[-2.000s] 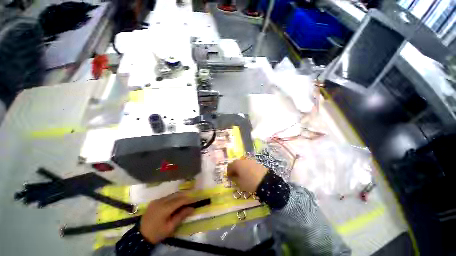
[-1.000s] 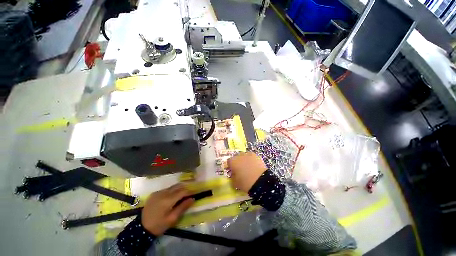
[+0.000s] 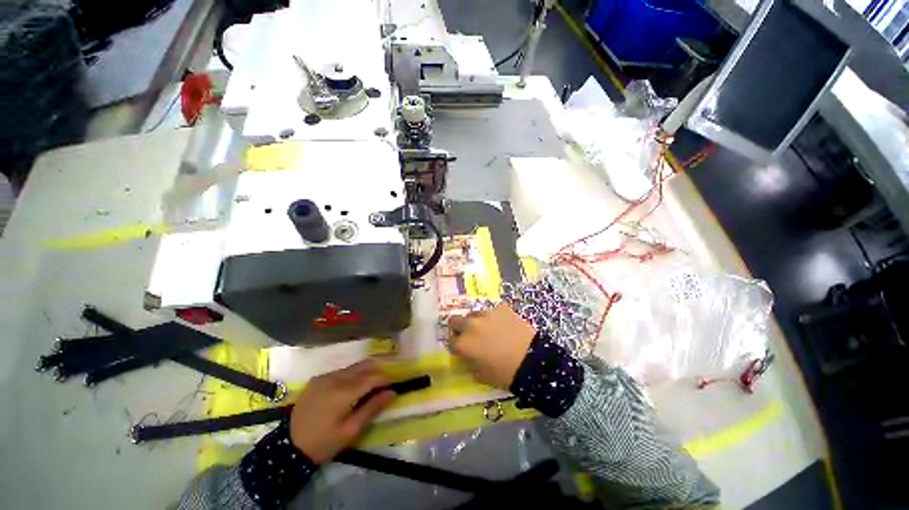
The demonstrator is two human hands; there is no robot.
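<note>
My left hand (image 3: 342,403) is closed on a black webbing strap (image 3: 204,425), which lies across the yellow-taped table edge. One strap end with a metal ring (image 3: 137,434) points left; the short bare end sticks out right of my fingers. My right hand (image 3: 490,344) is beside the ring heap (image 3: 558,304), below the machine's work area, its fingertips bent together; a small shiny bit shows at the fingertips, but I cannot tell if it is held. The sewing machine head (image 3: 314,294) stands above my hands. A single ring (image 3: 493,409) lies on the yellow tape.
A fanned pile of black straps (image 3: 130,352) lies left of the machine. More dark strap (image 3: 429,474) lies at the near edge. A clear plastic bag (image 3: 703,324), red cord (image 3: 638,204) and white paper (image 3: 553,204) are at the right. A screen (image 3: 772,75) stands at right rear.
The view has shifted slightly. My left hand stays on the strap. My right hand stays by the ring heap, with its fingers slightly changed in pose.
</note>
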